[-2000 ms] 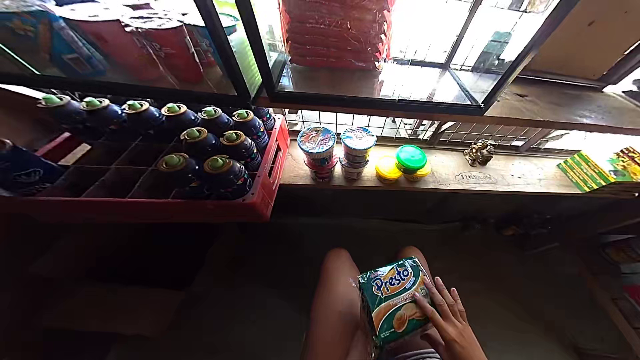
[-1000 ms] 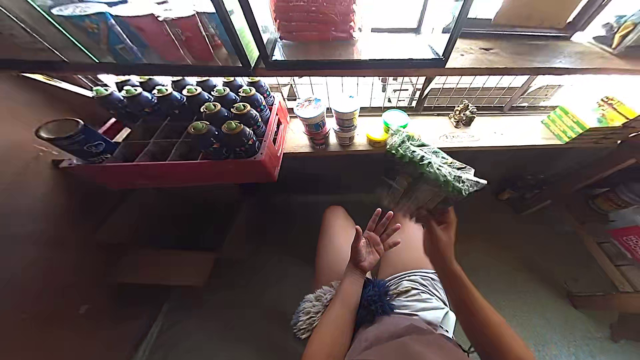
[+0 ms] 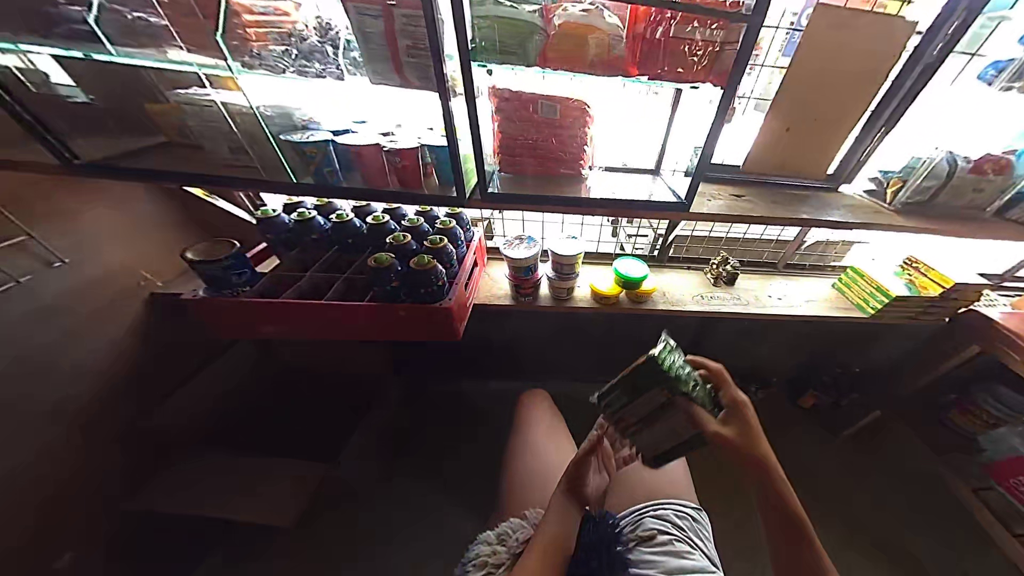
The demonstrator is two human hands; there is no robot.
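Note:
A green plastic-wrapped biscuit pack [image 3: 658,404] is tilted above my lap. My right hand [image 3: 732,416] grips it by its right side, thumb on the near face and fingers behind. Just below the pack's lower left side is my left hand [image 3: 596,468], its fingers partly spread; whether they touch the pack I cannot tell. Past the pack, on the wooden ledge [image 3: 752,298], are two stacks of lidded cups [image 3: 522,258] and several small tubs, one with a green lid [image 3: 630,272] on top of yellow-lidded ones.
To the left, a red plastic crate [image 3: 336,320] holds several dark bottles [image 3: 428,276] with green tops, with a dark blue can [image 3: 218,266] at its left corner. Glass cases [image 3: 580,196] with packaged goods stand above the ledge. Green and yellow boxes [image 3: 864,290] lie at the right.
Two seconds ago the pack lay on my lap, its printed front up, under one hand. My right hand now holds it raised and turned. The view has shifted to show more of the glass cases.

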